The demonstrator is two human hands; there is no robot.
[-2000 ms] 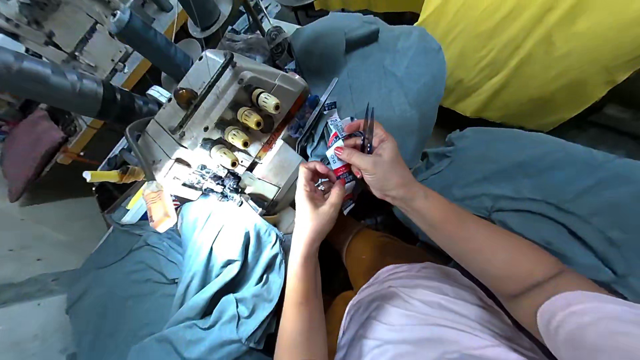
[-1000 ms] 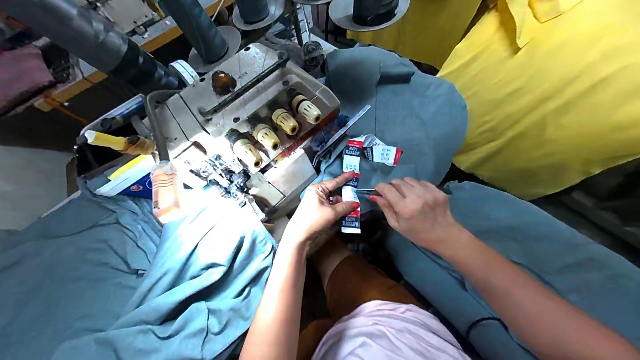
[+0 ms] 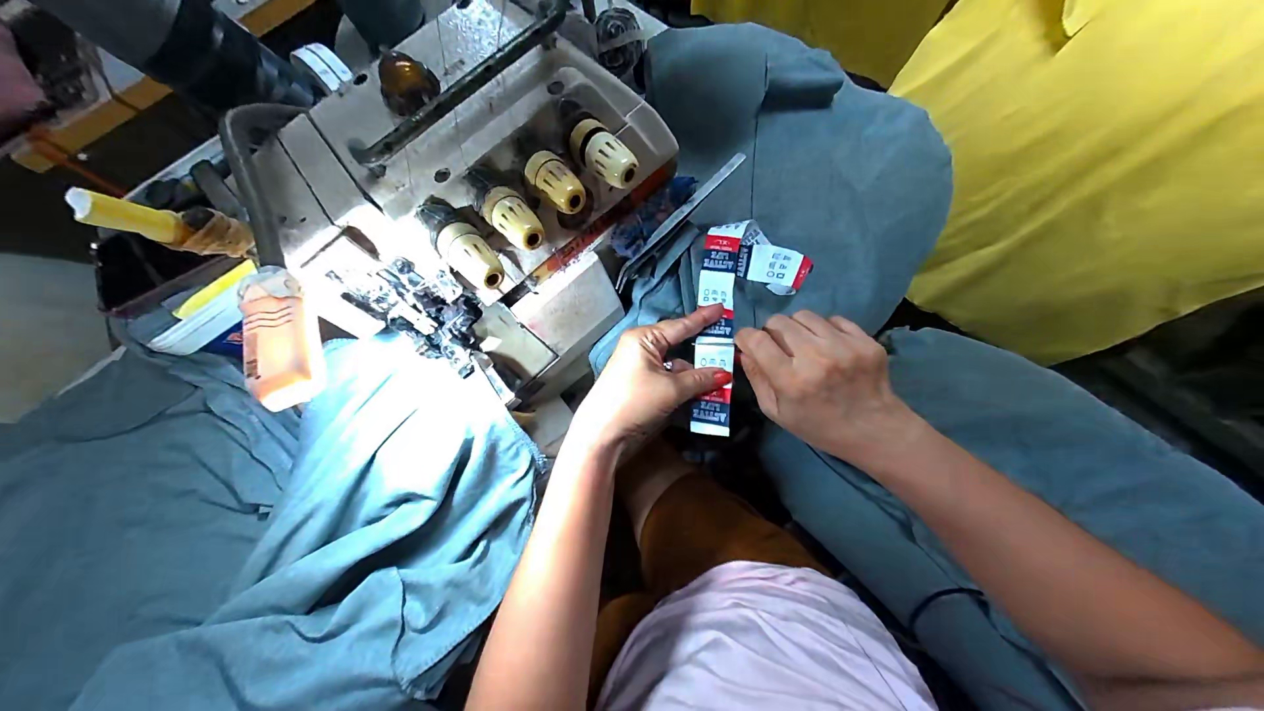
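A strip of printed clothing labels, white, red and dark blue, runs up and down between my hands and bears writing. My left hand pinches its lower part between thumb and fingers. Close against the strip's right side is my right hand, with its fingers curled; what it holds is hidden behind them. The strip's upper end folds over to the right, onto grey-blue fabric. To the left stands an overlock sewing machine with cream tension knobs, its lamp lighting the needle area.
Grey-blue cloth hangs from the machine at the left, and more of it lies at the right. Yellow fabric is at the upper right. A plastic bottle with orange contents and a yellow tube are beside the machine.
Two seconds ago the labels were bunched in my hands and dark thread snips showed upright in my right hand; now the strip is straightened and the snips are out of sight. The view has shifted.
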